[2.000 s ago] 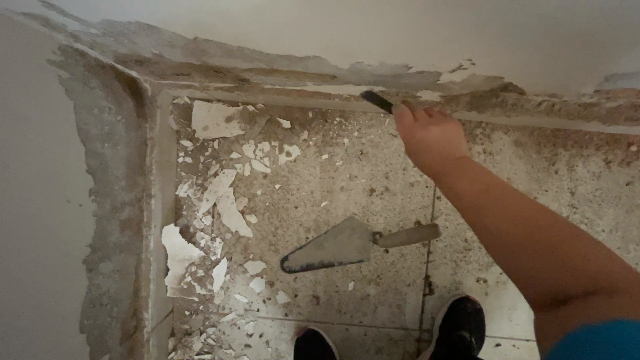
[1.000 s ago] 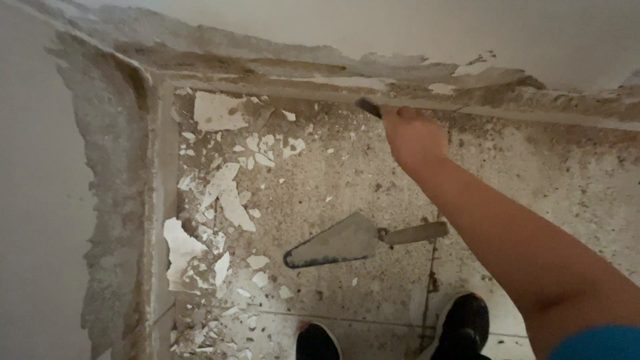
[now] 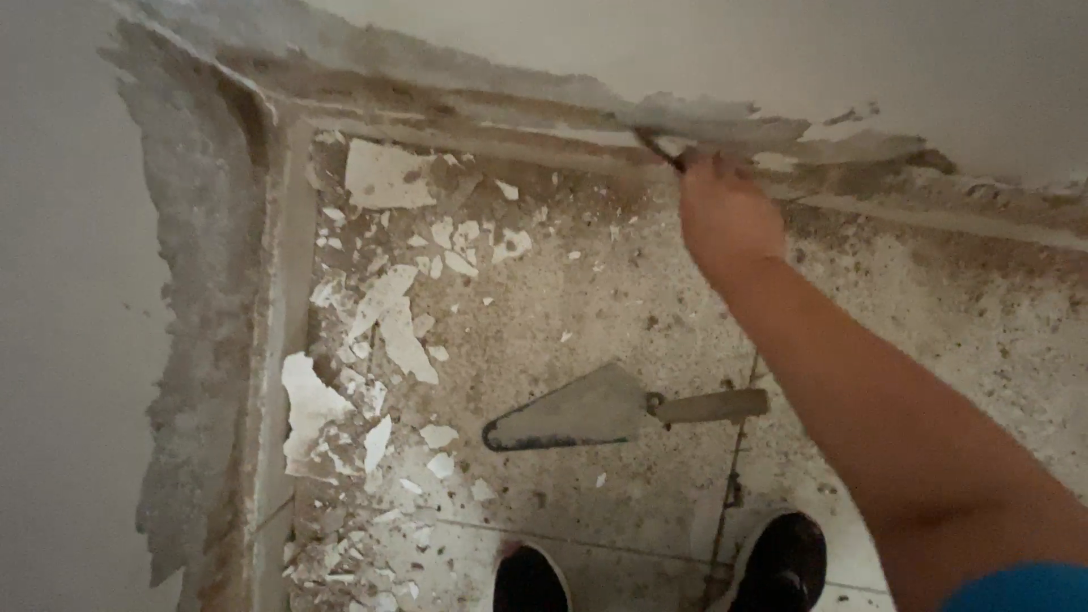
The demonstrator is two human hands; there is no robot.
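My right hand [image 3: 733, 208] is closed around a dark, narrow hand tool [image 3: 661, 150], probably a scraper; its kind is not clear. The tool's tip touches the lower wall just above the baseboard ledge [image 3: 544, 149], where paint has come off and grey and brown plaster [image 3: 527, 85] shows. On the tiled floor below lies a pointing-type masonry trowel [image 3: 578, 408], its blade to the left and its worn handle to the right. My left hand is out of the frame.
White paint flakes [image 3: 389, 174] and rubble litter the floor along the left baseboard [image 3: 285, 280]. Another bare plaster strip [image 3: 200, 323] runs up the left wall. My dark shoes [image 3: 782, 557] stand at the bottom, below the trowel.
The tool has gone from the baseboard's edge up against the wall above it, and my right hand has shifted with it. The trowel stays where it was on the floor.
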